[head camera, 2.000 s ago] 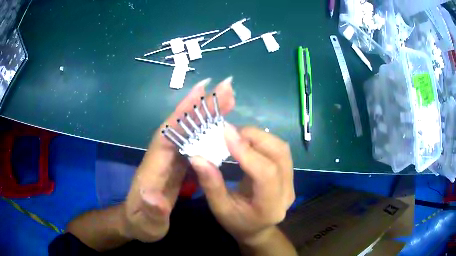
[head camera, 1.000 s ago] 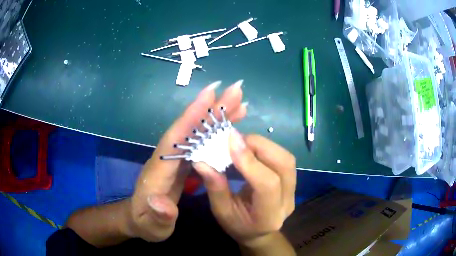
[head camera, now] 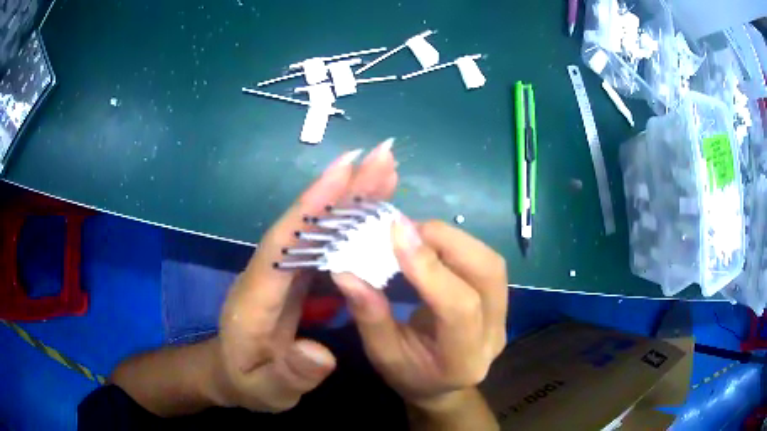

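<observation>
A fanned bunch of tabbed rods (head camera: 366, 252) is over the bench's near edge. Its white tabs form a ragged mass at the right, and several grey stems with dark round ends point left. My right hand (head camera: 437, 311) pinches the tabs between thumb and fingers. My left hand (head camera: 269, 311) is behind and left of the stems, fingers extended and thumb apart, not closed on them. The stem ends are in front of its fingers; contact is unclear. Several loose tabbed rods (head camera: 314, 123) lie partly crossed on the dark green bench (head camera: 193, 160).
A green craft knife (head camera: 526, 151) and a thin steel strip (head camera: 594, 151) lie right of the hands. A lidded clear box (head camera: 673, 202) and a clear bag with white parts (head camera: 622, 34) are at the right. A cardboard box (head camera: 580, 370) and red stool (head camera: 42, 269) are below.
The stems have swung from pointing mostly up to pointing left, and the dark ends are closer together. My left thumb has moved right. My right hand keeps its pinch on the tabs.
</observation>
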